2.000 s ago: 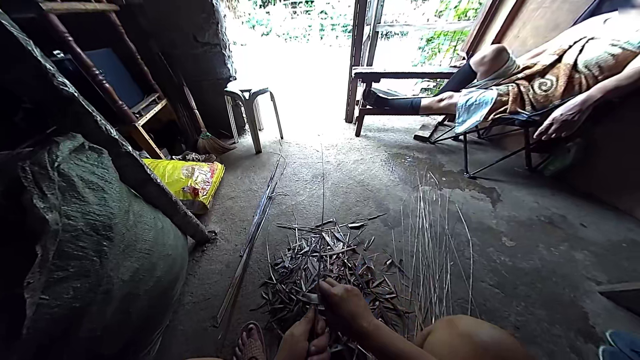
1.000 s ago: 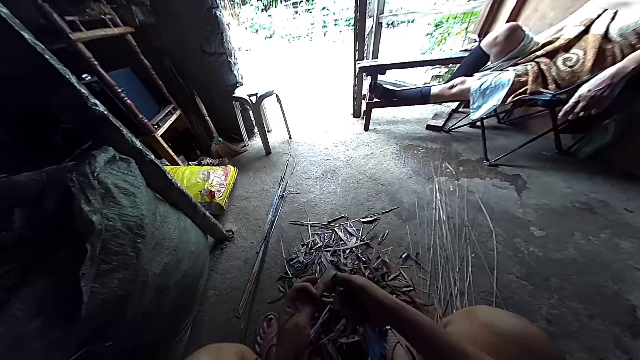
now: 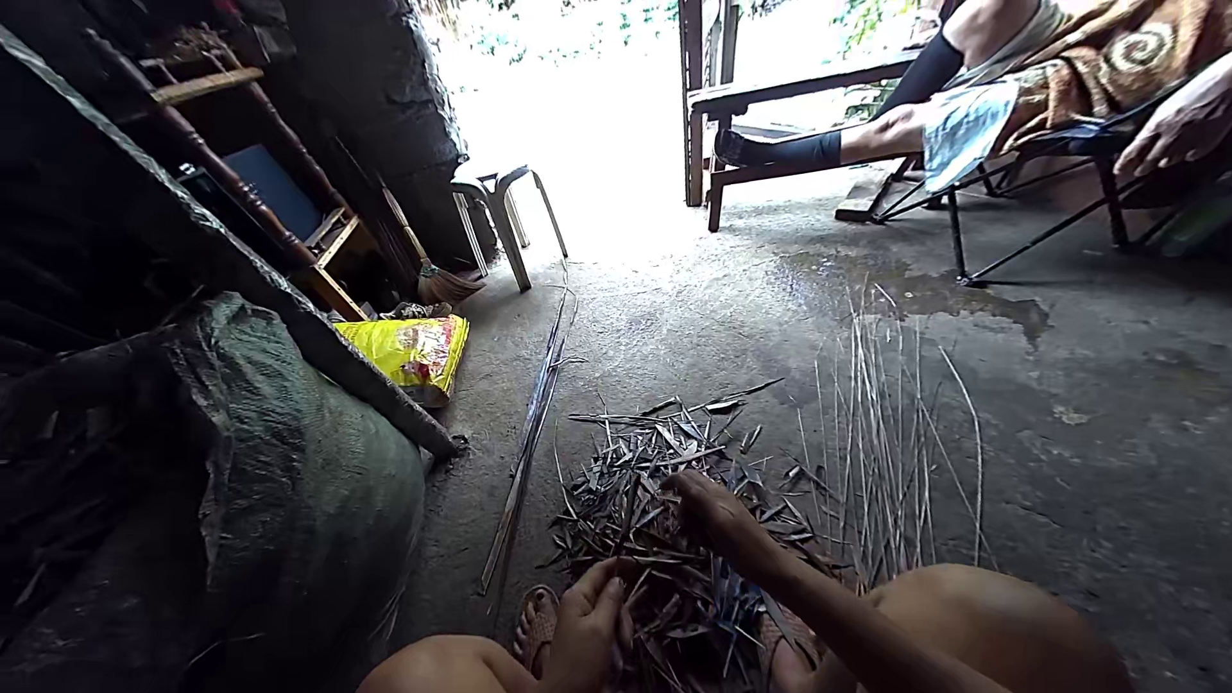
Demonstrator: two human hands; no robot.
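Over the near edge of a heap of dry leaf scraps (image 3: 664,452), my left hand (image 3: 592,616) has its thumb and fingers closed on the end of a thin dark strip (image 3: 628,515). My right hand (image 3: 707,510) is farther forward and to the right, above the heap, fingers bent; whether it holds anything is unclear. A bundle of long thin pale sticks (image 3: 881,443) lies right of the heap. Several long dark strips (image 3: 531,433) lie on the floor to its left.
A green woven sack (image 3: 308,462) and a yellow printed bag (image 3: 409,351) stand left, below a slanting beam. Beyond are a stool (image 3: 505,207) and a broom (image 3: 443,281). At the upper right, a person's legs (image 3: 818,149) rest on a wooden bench (image 3: 808,87), beside a folding chair.
My hands were close together one second ago; now they are apart, with my right hand farther forward over the heap. The view has shifted somewhat.
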